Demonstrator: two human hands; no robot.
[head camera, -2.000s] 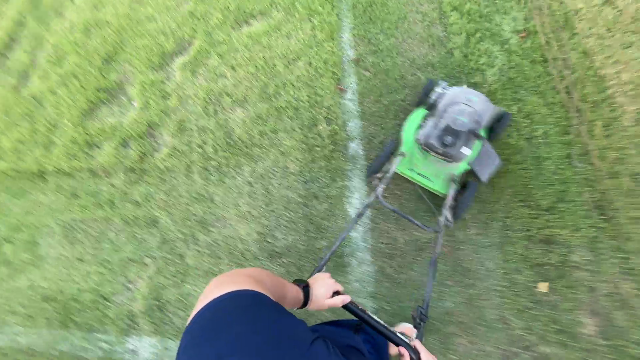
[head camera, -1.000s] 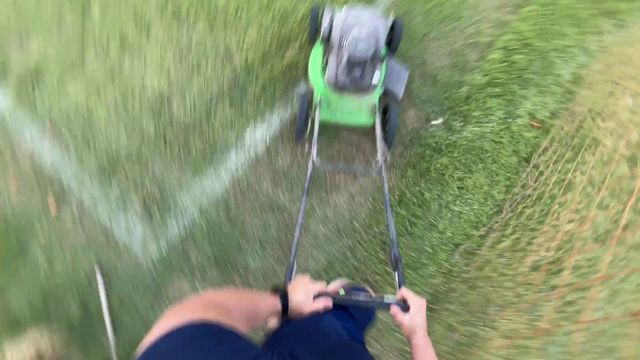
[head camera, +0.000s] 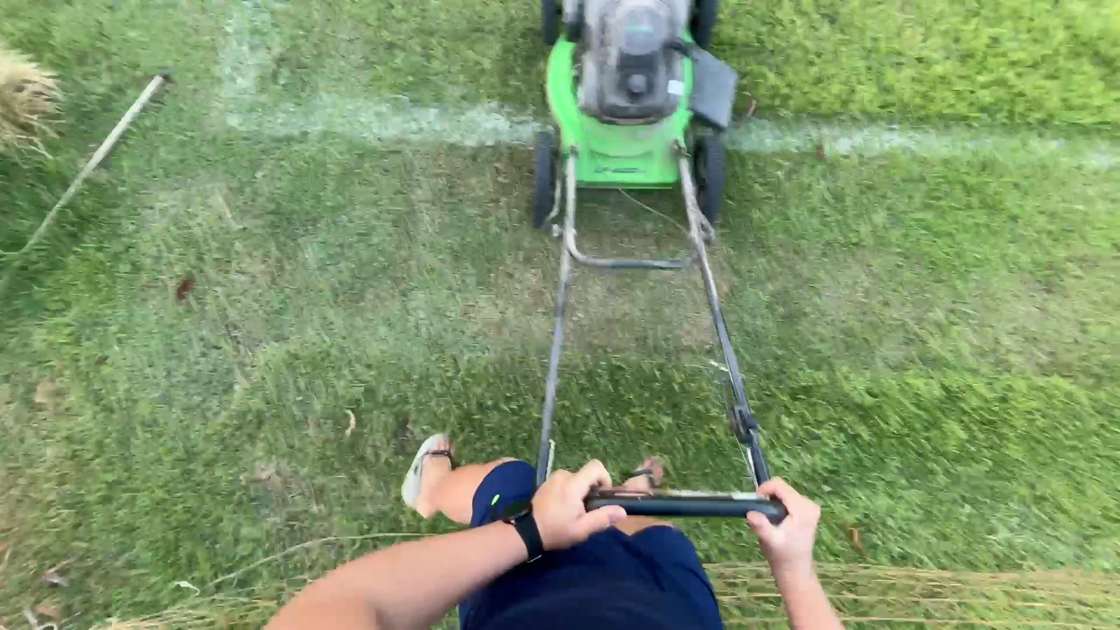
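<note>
A green push lawn mower with a grey engine stands at the upper middle, its wheels on the grass and across a painted white line. Its metal handle frame runs down toward me to a black crossbar. Around the bar's left end my left hand is closed, with a dark watch on that wrist. My right hand grips the right end of the bar, where the handle's side tube meets it. A dark grey side flap sticks out at the mower's right.
White painted lines cross the lawn and form a corner at upper left. A thin pole lies on the grass at left, near a dry grass clump. Long dry stalks run along the bottom edge. My sandaled feet are behind the mower.
The mower has turned relative to the painted lines and now stands over one of them. Both hands have stayed on the bar. The view has swung strongly round.
</note>
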